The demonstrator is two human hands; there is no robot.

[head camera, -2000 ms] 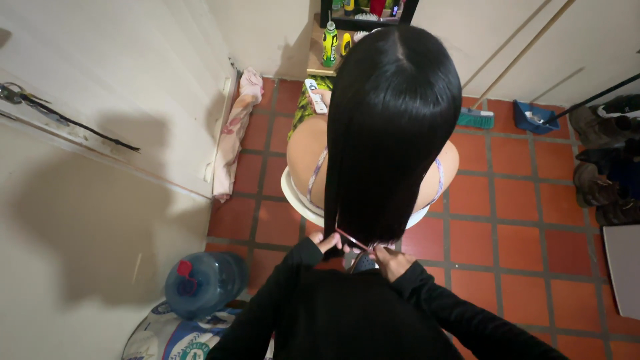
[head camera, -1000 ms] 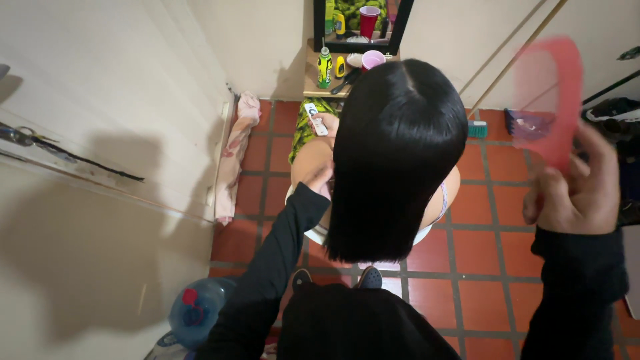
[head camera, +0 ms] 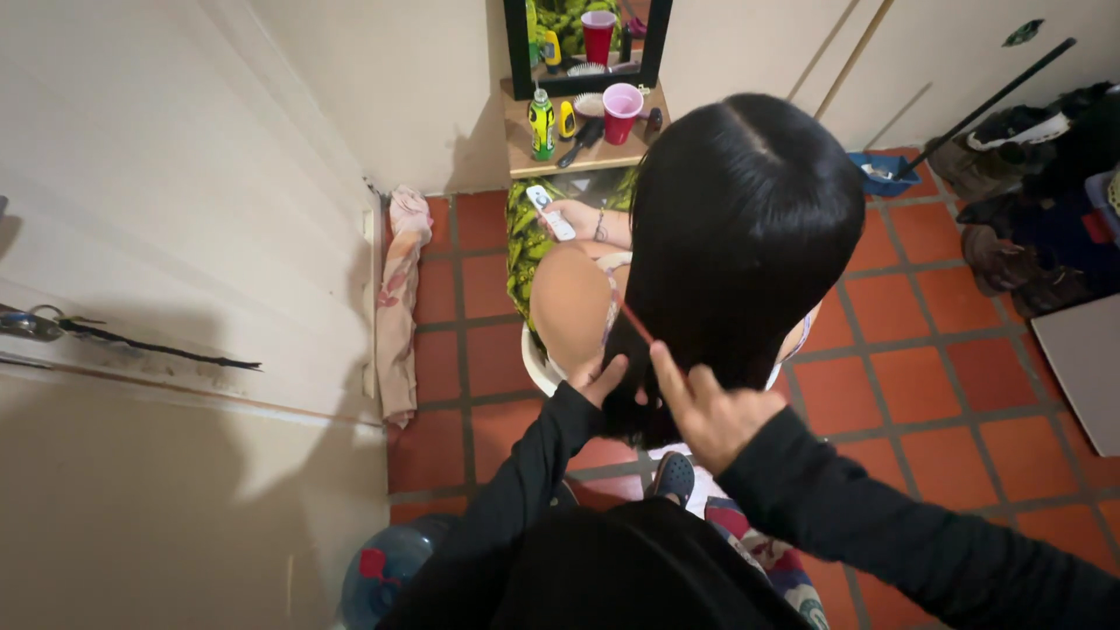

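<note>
Long, straight black hair (head camera: 744,236) hangs down the back of a seated person, parted at the crown. My right hand (head camera: 717,411) grips a reddish comb (head camera: 636,320), seen edge-on against the left side of the hair. My left hand (head camera: 604,381) is at the lower left part of the hair, with strands between its fingers. The seated person's own hand (head camera: 573,219) holds a white remote control (head camera: 551,213) in front of them. A white seat (head camera: 541,372) shows under the person.
Ahead, a wooden shelf (head camera: 525,162) bears a red cup (head camera: 622,114), a green bottle (head camera: 542,127) and brushes below a black-framed mirror (head camera: 588,87). A water jug (head camera: 385,569) stands lower left, a rolled cloth (head camera: 401,324) by the door, a dustpan (head camera: 884,175) and shoes (head camera: 993,258) at right.
My right hand has come from the far right, where it held the comb up, to the hair. My left hand has moved down from the person's shoulder area to the lower hair.
</note>
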